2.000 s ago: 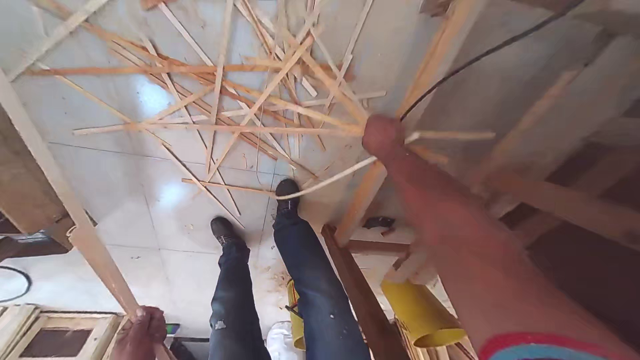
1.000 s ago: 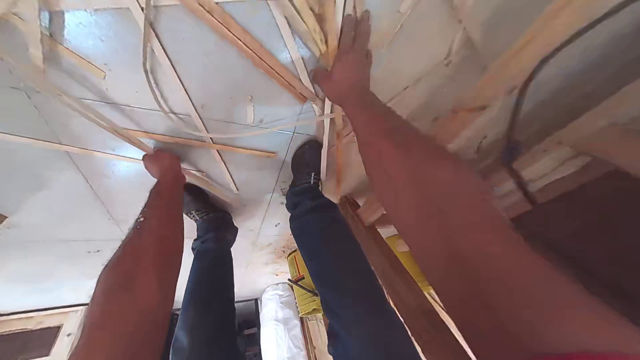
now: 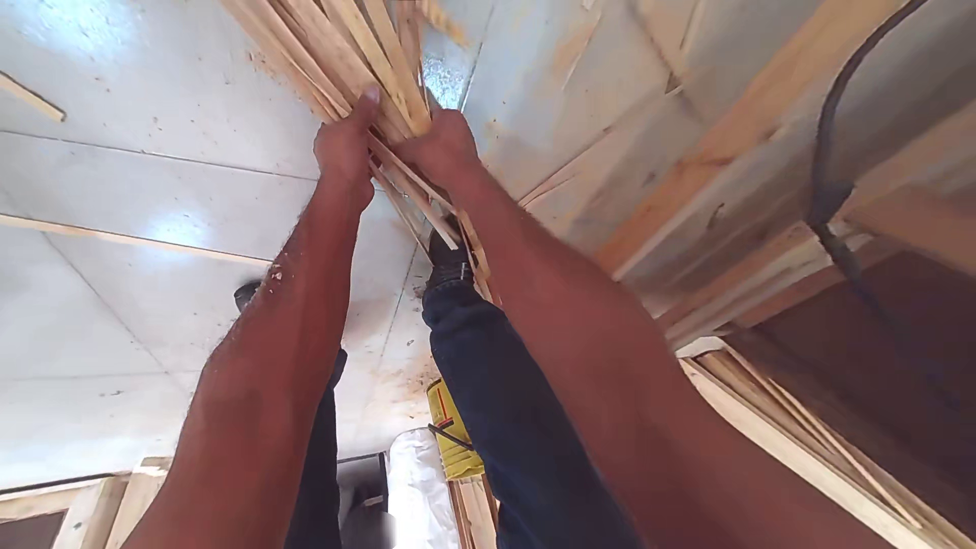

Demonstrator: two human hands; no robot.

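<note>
A bundle of thin wooden strips (image 3: 343,53) runs from the top edge down to between my feet. My left hand (image 3: 347,149) grips it from the left, thumb on top. Close beside it, my right hand (image 3: 442,149) is closed around the bundle's right side. The lower ends of several strips stick out below both hands, near my right shoe (image 3: 448,255). A loose strip (image 3: 137,242) lies on the tiled floor at the left, and a short piece (image 3: 30,97) lies above it.
Wooden beams (image 3: 709,168) and a dark cable (image 3: 823,152) are at the right. Below are a yellow container (image 3: 454,431), a white wrapped bundle (image 3: 419,488) and a wooden frame (image 3: 91,511). More strips (image 3: 823,435) lie in a wooden structure at the lower right.
The strips that lay scattered across the floor are now gathered in one bundle. My left hand has moved right, next to my right hand, and both now hold the bundle.
</note>
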